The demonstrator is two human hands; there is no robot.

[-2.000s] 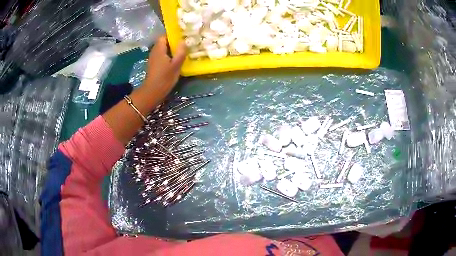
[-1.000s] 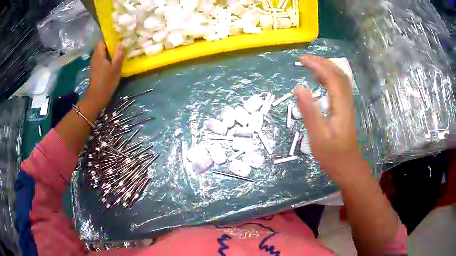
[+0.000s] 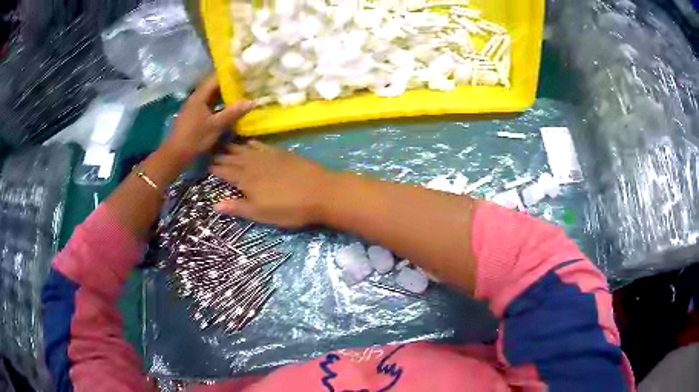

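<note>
My left hand [image 3: 201,122] is at the near left corner of the yellow parts bin [image 3: 383,106], its fingers against the rim. The bin holds white caps [image 3: 306,53] and white sleeves [image 3: 490,57]. My right hand [image 3: 264,184] reaches across to the left and lies palm down over the upper part of the heap of metal rods [image 3: 222,268]. Whether its fingers hold a rod is hidden. Loose white caps [image 3: 355,262] lie on the film, partly hidden by my right forearm, and a single rod [image 3: 392,290] lies beside them.
Clear plastic film [image 3: 322,314] covers the green bench. A paper label [image 3: 562,155] lies at the upper right. Stacked clear trays [image 3: 644,153] stand at the right and more trays [image 3: 34,199] at the left. A crumpled clear bag [image 3: 157,46] is at the upper left.
My right hand has moved from the loose sleeves and caps at the right, across to the rod heap at the left. My left hand stays at the bin's corner. The camera view has shifted.
</note>
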